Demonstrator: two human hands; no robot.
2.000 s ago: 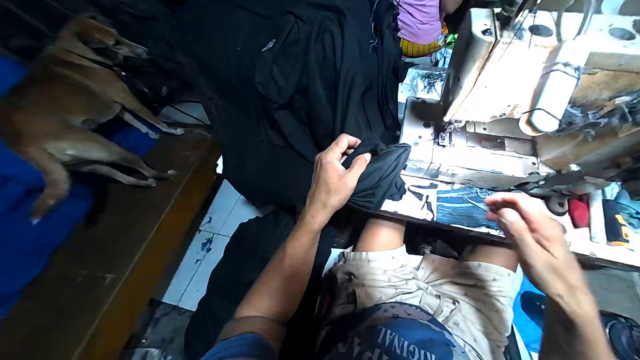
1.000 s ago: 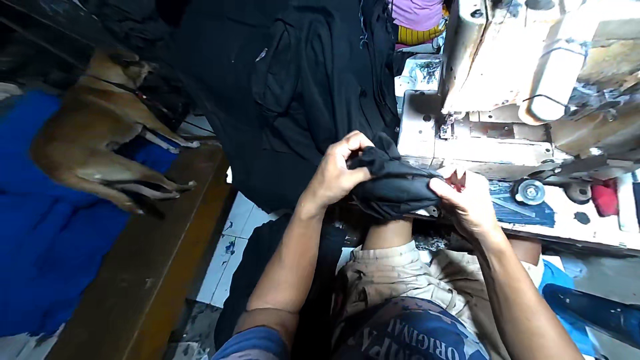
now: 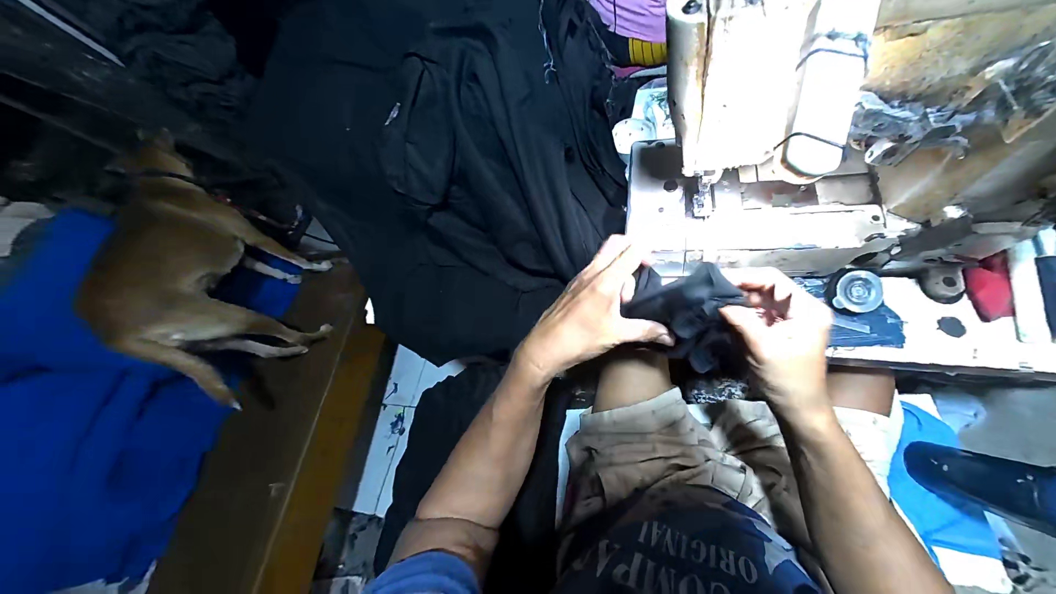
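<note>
Between my two hands, above my lap at the front edge of the sewing table, is a bunched piece of black fabric (image 3: 697,309). My left hand (image 3: 598,309) pinches its left side between thumb and fingers. On the right side, my right hand (image 3: 780,322) grips the fabric with bent fingers. Just beyond them stands a sewing machine (image 3: 742,91), its presser foot (image 3: 702,202) over the metal bed; the held fabric is not under the foot. A large black garment (image 3: 495,181) with a pocket lies spread to the left of the machine.
A brown dog (image 3: 177,272) lies on a wooden bench (image 3: 272,462) with blue cloth (image 3: 91,412) at the left. On the table's right side are a round metal bobbin-like part (image 3: 858,291), a red object (image 3: 988,289) and a white machine edge. Purple cloth (image 3: 631,18) lies behind.
My right hand, empty above the table two seconds ago, has come left and now holds the black fabric. The fabric is more bunched than one second ago.
</note>
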